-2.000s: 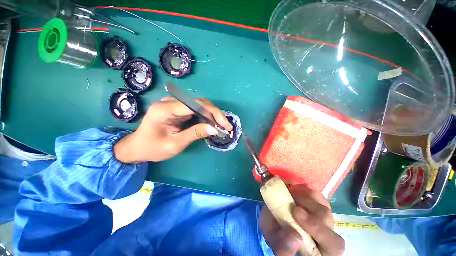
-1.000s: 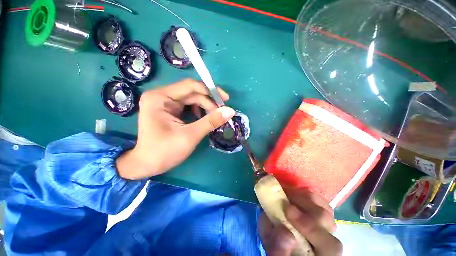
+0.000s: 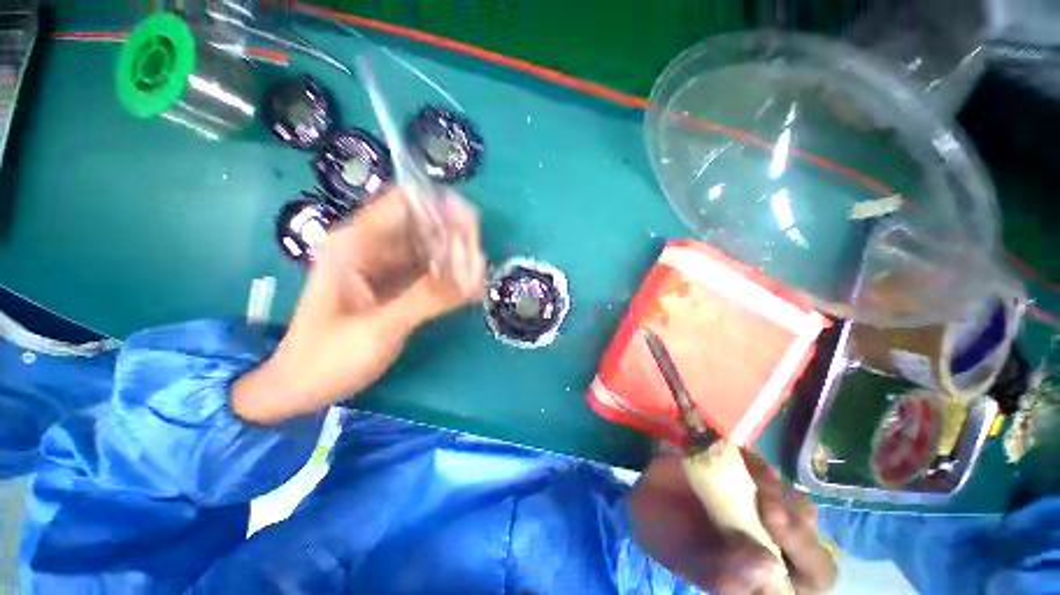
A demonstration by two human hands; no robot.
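Observation:
A round black housing (image 3: 527, 305) with a shiny pale middle sits on a whitish-rimmed pad on the green mat. My left hand (image 3: 389, 262), blurred, is left of it, off the housing, and holds slim tweezers (image 3: 393, 130) whose pale rear end points up; their tips cannot be made out. My right hand (image 3: 744, 523) grips the cream handle of the soldering iron (image 3: 723, 482). The iron's dark shaft lies over the red sponge block (image 3: 721, 337), its tip away from the housing. Whether the tip touches the block cannot be told.
Several black housings (image 3: 352, 165) stand at upper left beside a green-flanged solder spool (image 3: 157, 66). A clear plastic fume hood (image 3: 744, 174) hangs at upper right. A metal tray (image 3: 814, 471) with tape rolls (image 3: 907, 436) is at right. A small pale strip (image 3: 262, 299) lies left of my left hand.
My left hand and the tweezers have moved left and up off the housing. My right hand has drawn the iron right, from the housing to over the red block. The camera view has shifted slightly.

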